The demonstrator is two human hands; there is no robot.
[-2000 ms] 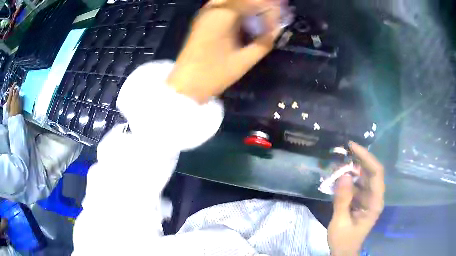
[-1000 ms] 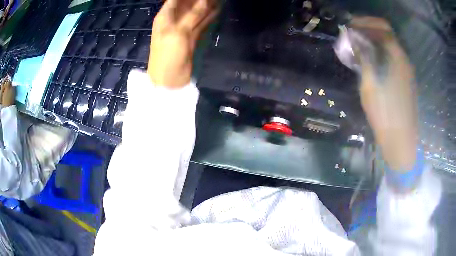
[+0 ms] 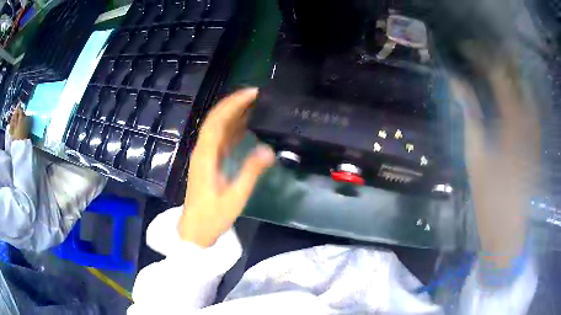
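The black press fixture (image 3: 320, 92) stands in front of me, with pale lettering on its front. A white rounded-square unit (image 3: 406, 31) lies in the press nest at the top. My left hand (image 3: 224, 166) is empty, thumb and fingers apart, beside the left silver-rimmed start button (image 3: 288, 157). My right hand (image 3: 498, 141) is a strong blur at the right of the press; whether it holds anything cannot be told. The red emergency stop (image 3: 347, 175) and the right start button (image 3: 441, 189) show on the front. Several tiny cream clips (image 3: 398, 134) lie on the press top.
A large black blister tray (image 3: 132, 92) with square pockets lies at the left. Beyond it are a coworker's hand (image 3: 18, 123) and sleeve. A blue stool (image 3: 104, 231) stands on the floor. Two tiny pieces (image 3: 422, 225) lie on the green bench (image 3: 332, 212) near its front edge.
The white unit now shows in the press nest. My left hand has come back from the top to near the left button and opened. My right hand moved up from the front edge to the right side.
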